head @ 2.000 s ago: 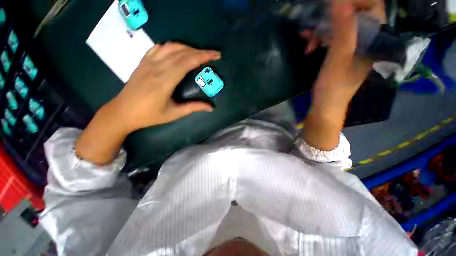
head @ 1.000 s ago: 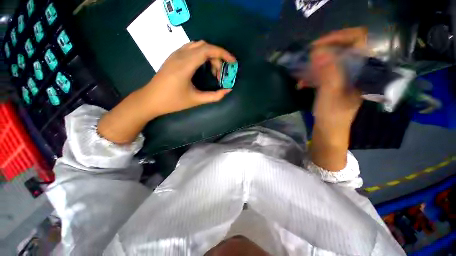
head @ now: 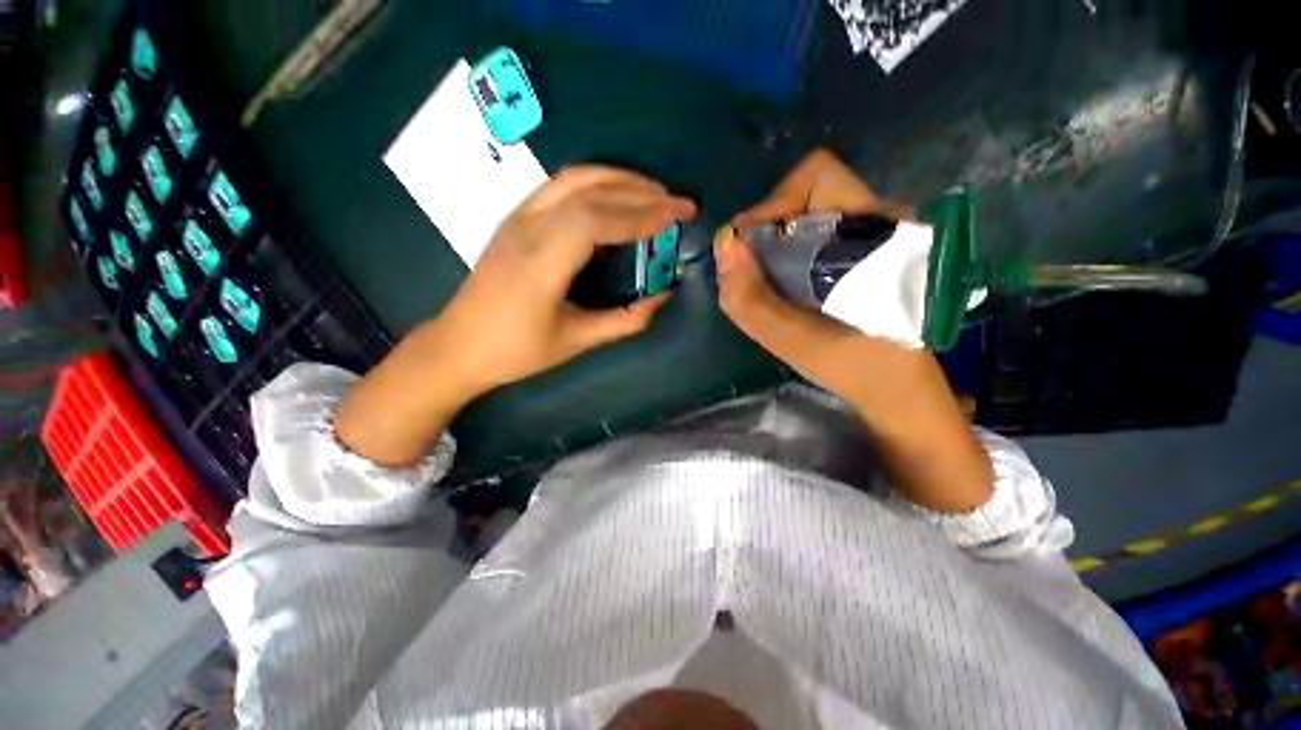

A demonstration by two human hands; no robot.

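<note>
My left hand (head: 557, 264) holds a teal housing (head: 662, 260) on its edge between thumb and fingers, with a black block behind it inside the grip. My right hand (head: 799, 292) grips the dispensing syringe (head: 788, 257) near its front. The syringe lies nearly level, its thin tip pointing left, close to the housing's face; whether they touch is unclear. A white paper wrap (head: 885, 283) surrounds its rear, then a green adapter (head: 949, 271) and a clear air hose (head: 1113, 277). Another teal housing (head: 507, 96) lies at the far end of a white paper sheet (head: 464, 171).
A black parts tray (head: 271, 371) with rows of teal parts is at left, beside a red tray (head: 129, 449). A black-speckled white paper (head: 892, 29) and a blue sheet (head: 685, 36) lie at the far side. Blue-edged bins (head: 1213, 599) are at lower right.
My right hand has brought the syringe left and steadied it near the housing. My left hand has picked the housing up from the mat area and turned it to face the tip.
</note>
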